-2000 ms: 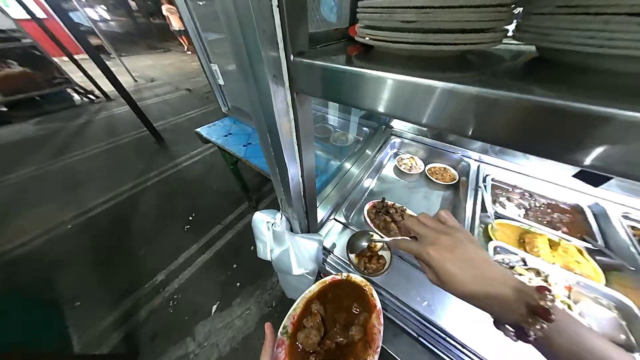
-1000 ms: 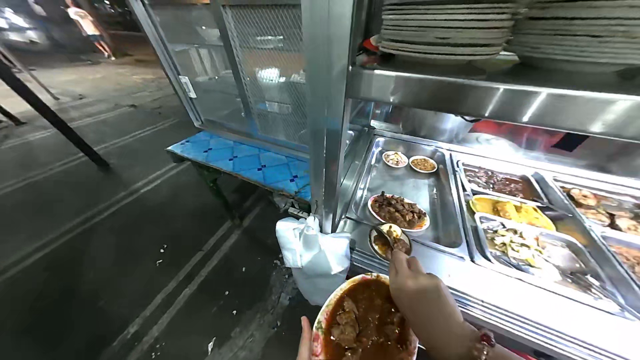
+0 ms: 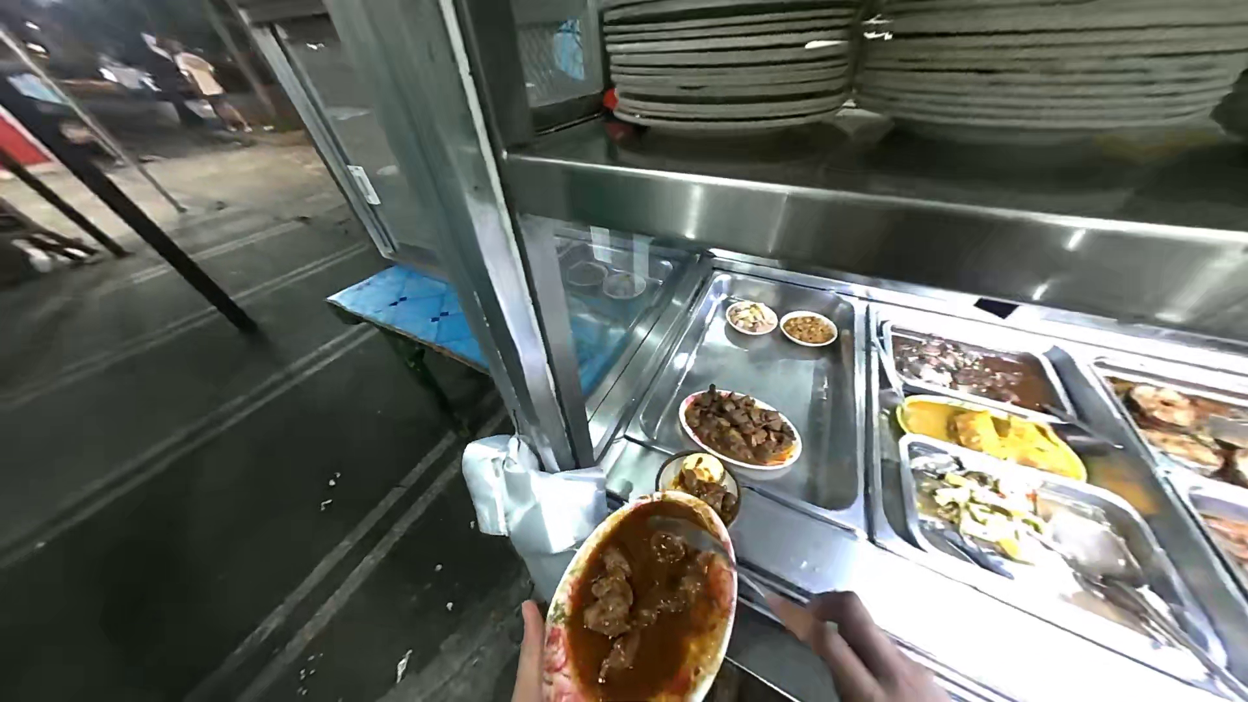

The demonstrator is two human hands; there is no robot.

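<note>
My left hand (image 3: pixel 529 653) holds an oval, patterned dish of meat in brown sauce (image 3: pixel 609 624) by its left side. In my right hand (image 3: pixel 858 648) is the handle of a metal spoon (image 3: pixel 697 536), whose bowl end is over the sauce at the dish's upper right. Just beyond the dish stands a small round bowl (image 3: pixel 720 497) with meat pieces and what looks like an egg, on the steel counter edge. Behind it, an oval plate of dark meat chunks (image 3: pixel 741 429) lies partly in the steel tray (image 3: pixel 819 380).
Two small bowls (image 3: pixel 751 318) (image 3: pixel 808 329) sit at the tray's back. Trays of vegetables (image 3: pixel 985 517), yellow food (image 3: pixel 994 436) and dark stew (image 3: pixel 965 370) are to the right. Stacked plates (image 3: pixel 731 68) fill the shelf above. A steel post (image 3: pixel 517 322) and a white plastic bag (image 3: pixel 536 502) are at left.
My right hand has moved from the small bowl back toward the held dish, and the spoon is now in the sauce. Earlier the spoon was in the small bowl.
</note>
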